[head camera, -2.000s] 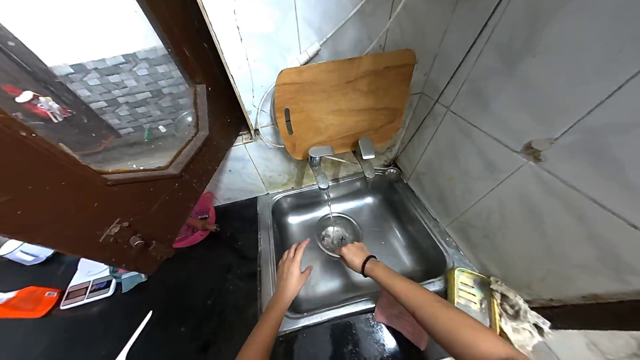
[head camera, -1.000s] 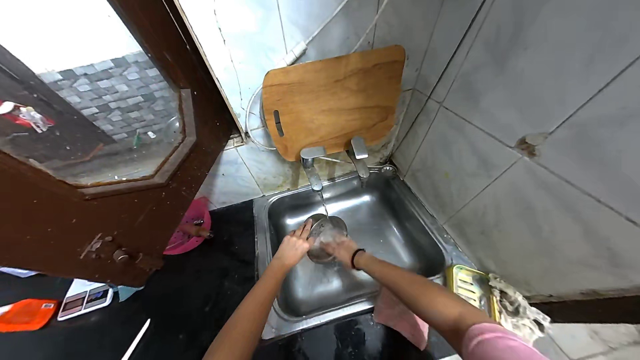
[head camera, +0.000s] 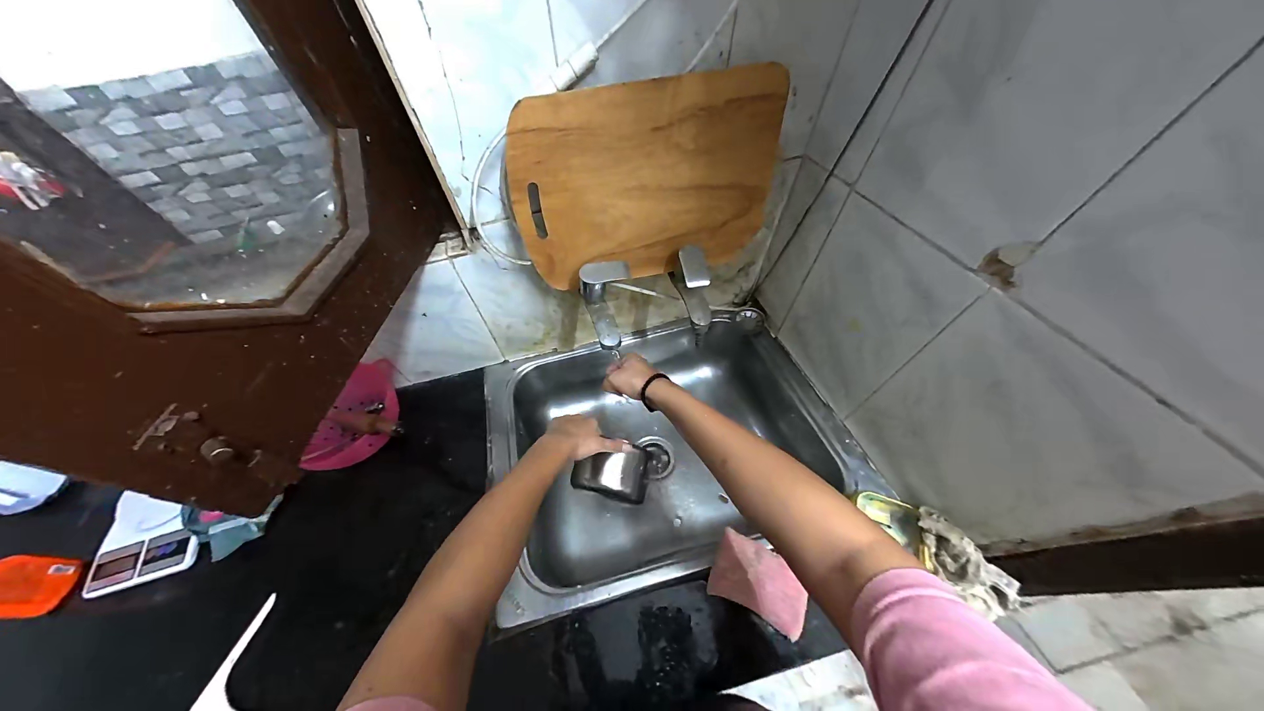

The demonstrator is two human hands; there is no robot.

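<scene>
My left hand (head camera: pixel 583 437) holds a small stainless steel bowl or cup (head camera: pixel 610 476) by its rim, tipped on its side low in the steel sink (head camera: pixel 592 563), just left of the drain (head camera: pixel 656 458). My right hand (head camera: pixel 629 376), with a black band at the wrist, is right under the spout of the left faucet (head camera: pixel 604 306), where a thin stream of water meets it. Its fingers are curled, and whether they hold anything cannot be seen. The second faucet (head camera: pixel 693 286) stands to the right.
A wooden cutting board (head camera: pixel 652 168) leans on the tiled wall behind the faucets. A pink cloth (head camera: pixel 758 583) lies at the sink's front edge, a soap dish (head camera: pixel 889 518) at its right. Left are a pink basket (head camera: pixel 355 425), a kitchen scale (head camera: pixel 143 558) and a brown door (head camera: pixel 197 385).
My right hand has moved from the bowl up to the faucet's spout. The bowl, beneath the faucet with both hands at it a second ago, is now lower in the sink and tipped in my left hand.
</scene>
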